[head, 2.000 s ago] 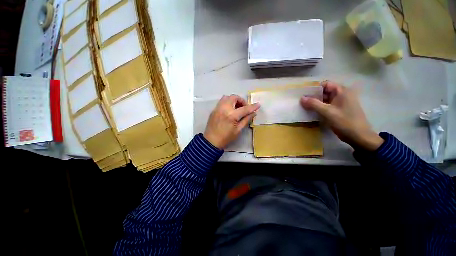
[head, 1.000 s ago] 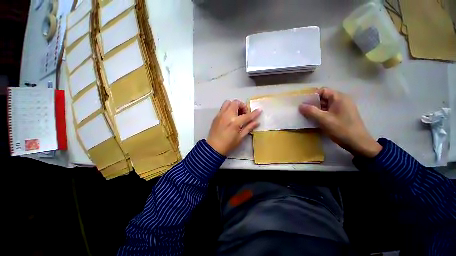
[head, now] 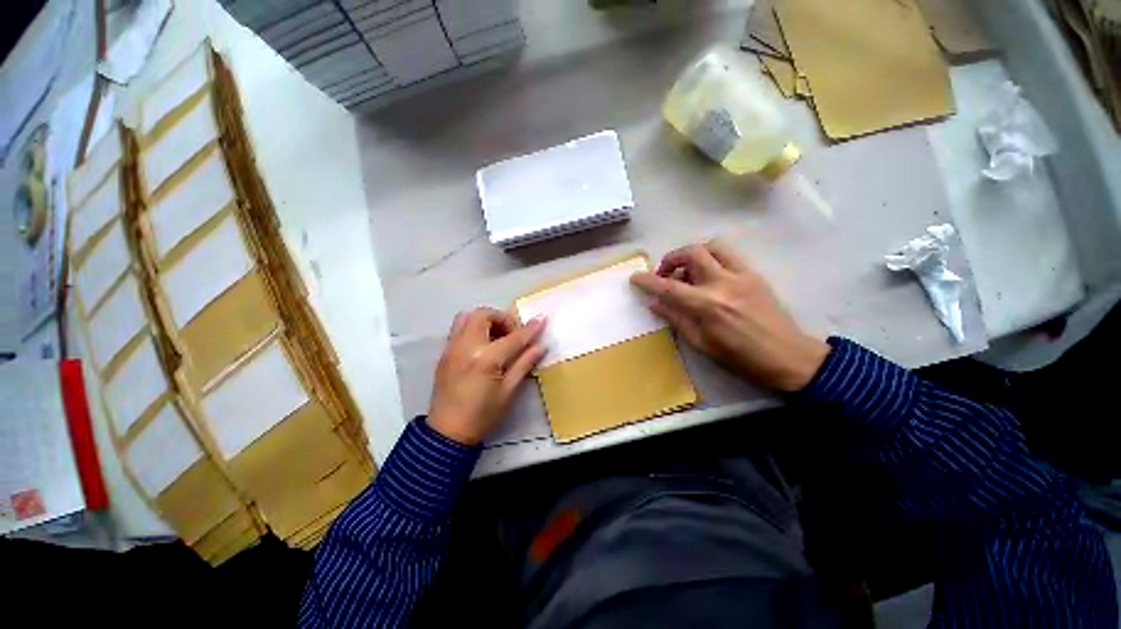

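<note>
A white card (head: 594, 312) lies on the upper part of a tan kraft piece (head: 618, 387) near the table's front edge, with a thin tan strip showing along its far edge. My left hand (head: 482, 369) holds the card and kraft at their left side, thumb on the card's face. My right hand (head: 728, 313) holds them at the upper right corner, thumb and fingertips on the edge. The fingertips under the edges are hidden. A white card pile (head: 556, 187) stands just beyond the kraft piece.
Two long overlapping rows of finished pieces (head: 252, 393) lie at left, beside a red-edged calendar (head: 37, 449). A glue bottle (head: 728, 117) lies on its side beyond my right hand. Kraft sheets (head: 867, 64), crumpled tissue (head: 937, 273) and a card stock stack (head: 381, 43) also lie around.
The view has turned and shifted right, so the table looks tilted and more of its back and right side shows. Both hands remain on the card and kraft piece.
</note>
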